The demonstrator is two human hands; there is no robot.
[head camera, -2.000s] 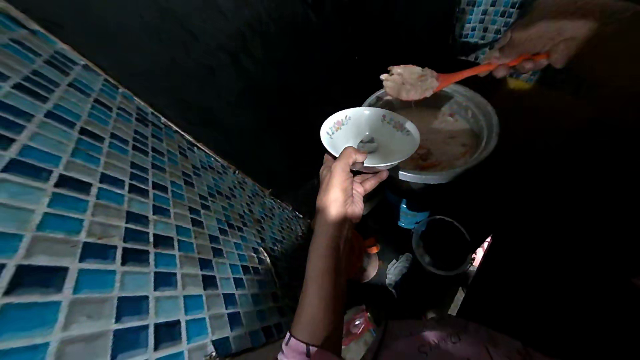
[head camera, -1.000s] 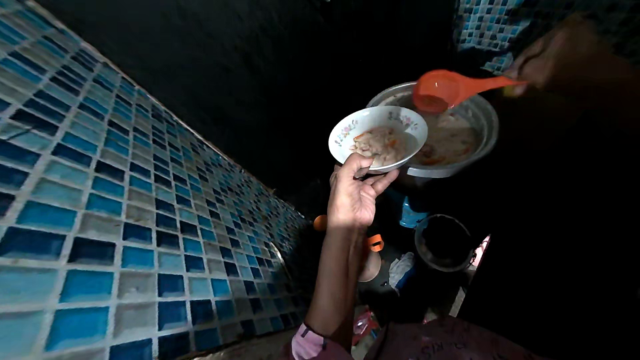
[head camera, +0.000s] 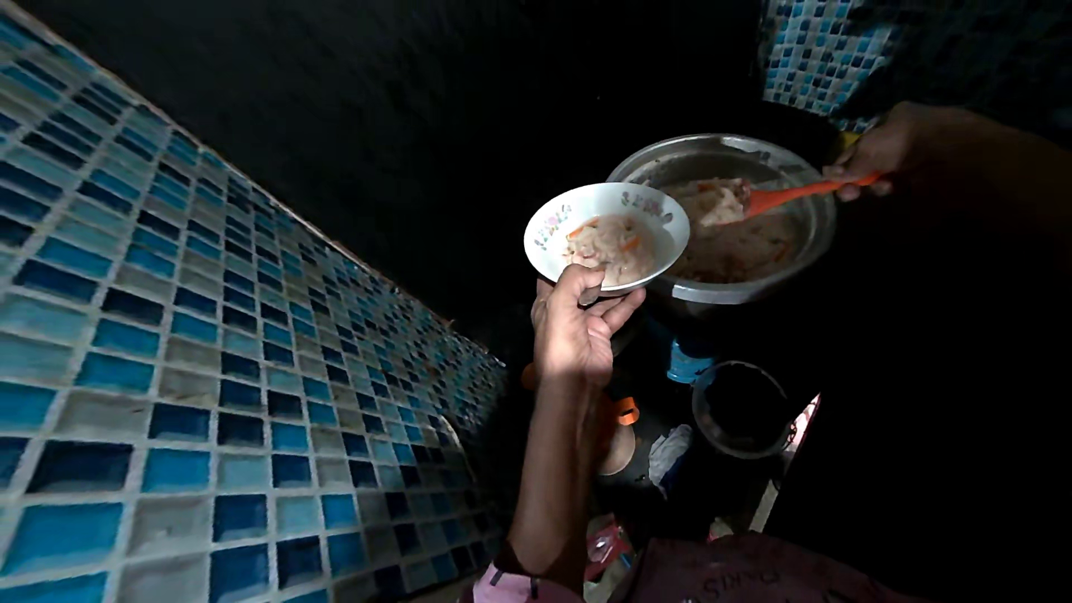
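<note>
My left hand (head camera: 582,327) grips the near rim of a white bowl (head camera: 557,230) with a floral pattern, thumb over the edge. Pale porridge-like food (head camera: 615,247) with orange bits lies in the bowl. A spoon handle seems to show by my thumb. Behind and right of the bowl, partly overlapped by it, is a round metal pot (head camera: 816,239) holding more of the same food. My right hand (head camera: 871,163) holds the handle of an orange ladle (head camera: 783,198), whose head is down in the pot with food on it.
A blue-tiled surface (head camera: 209,377) runs along the left, and more tiles (head camera: 825,59) show at the upper right. Below the pot are a blue object (head camera: 688,364), a round dark container (head camera: 741,410), an orange item (head camera: 626,410) and a grey cloth-like thing (head camera: 668,452). Much of the right is dark.
Two seconds ago the ladle was raised with food above the pot and the bowl held no food; a second ago the bowl held food. The ladle has since gone down into the pot.
</note>
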